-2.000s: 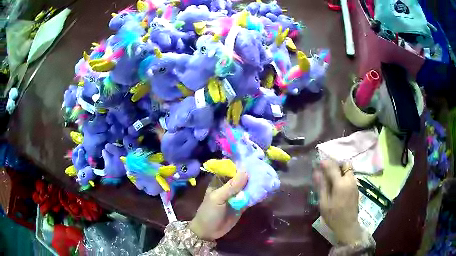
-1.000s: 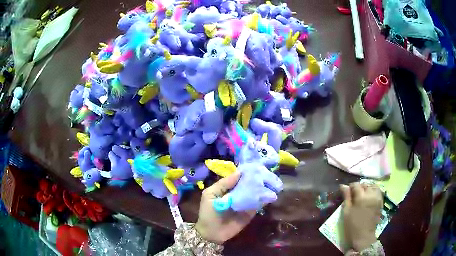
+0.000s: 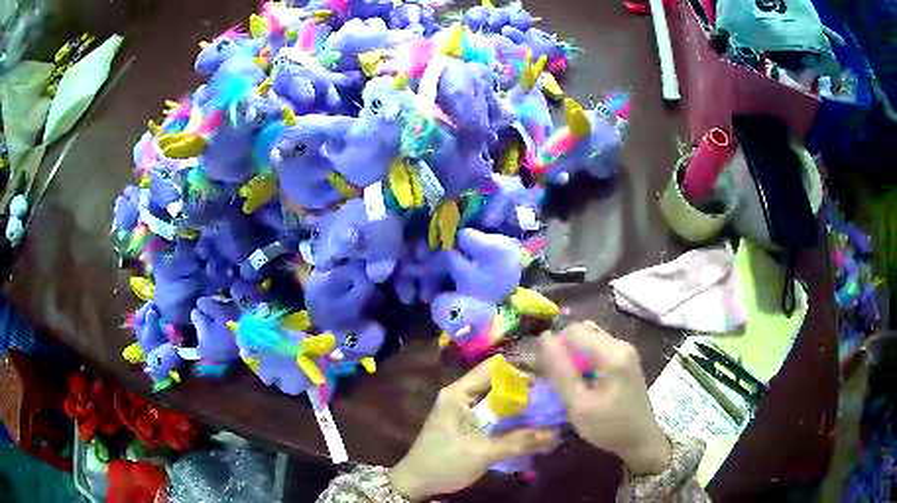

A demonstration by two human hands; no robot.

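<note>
My left hand [image 3: 457, 440] holds a plush unicorn [image 3: 531, 418] low in front of me, with its yellow wing [image 3: 508, 386] up between thumb and fingers. The unicorn is blurred. My right hand [image 3: 602, 393] is at its right side, fingers pinched on a pink and teal tuft [image 3: 577, 356]; whether the tuft is still joined to the toy is hidden. The large heap of purple unicorns [image 3: 344, 231] lies just beyond my hands.
Dark tools [image 3: 723, 378] lie on a printed sheet [image 3: 696, 405] at right, beside a pink cloth scrap [image 3: 686, 292] and yellow paper [image 3: 762, 314]. Behind are a tape roll [image 3: 693, 218], a red-pink cone [image 3: 708, 162] and a black case [image 3: 777, 182]. Red plush pieces [image 3: 138, 413] are below left.
My right hand has come from the printed sheet to the held unicorn and pinches a tuft. The unicorn has been turned and lowered. The tools now show uncovered on the sheet.
</note>
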